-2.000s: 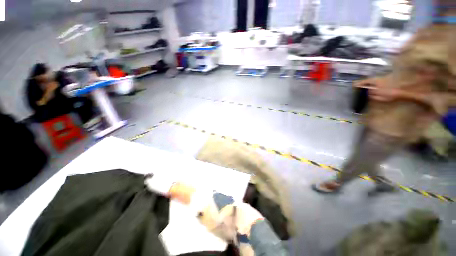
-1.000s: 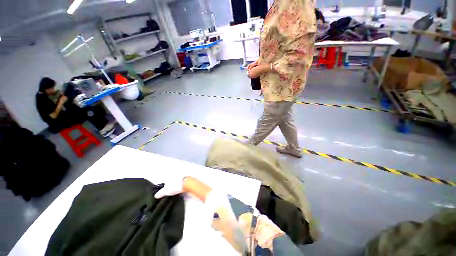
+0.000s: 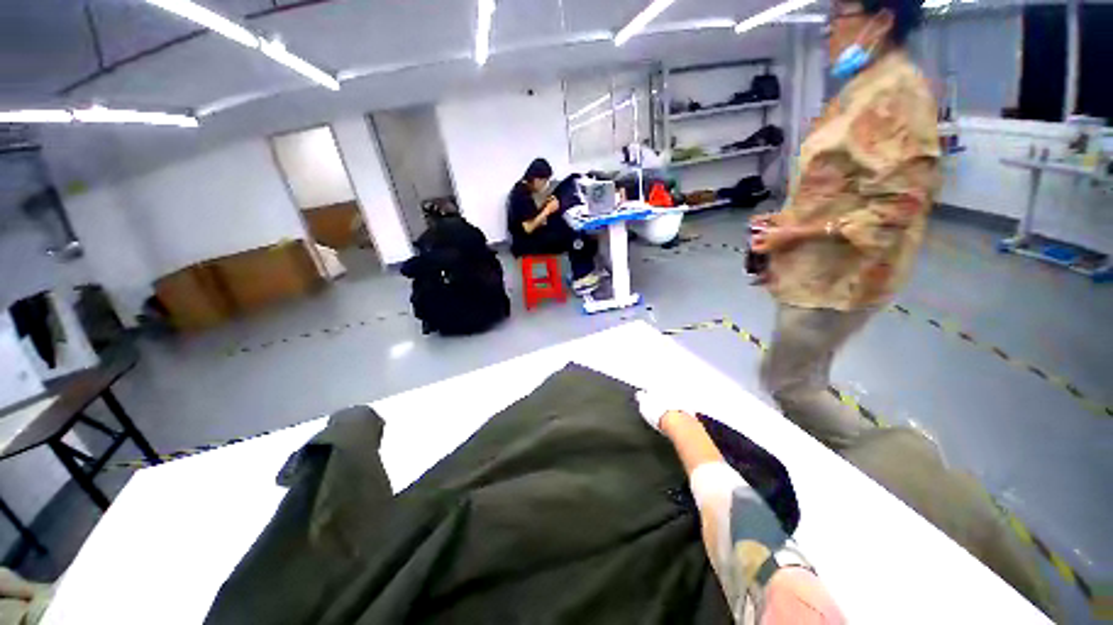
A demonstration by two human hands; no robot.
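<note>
A dark green jacket lies spread and creased over the white table, with one narrow part, likely a sleeve, folded out at the left. My right hand, in a thin white glove, is at the jacket's upper right edge and appears to grip the cloth; its fingertips are hard to make out against the white table. My patterned sleeve comes in from the bottom right. Dark cloth lies just right of my wrist. My left hand is not in view.
A person in a patterned shirt stands close at the right of the table. A khaki heap lies beyond the right edge. A seated person on a red stool and a black bundle are behind.
The view has swung left and up. The jacket appears more spread out, with the hand at its upper right edge. The walking person is nearer and larger.
</note>
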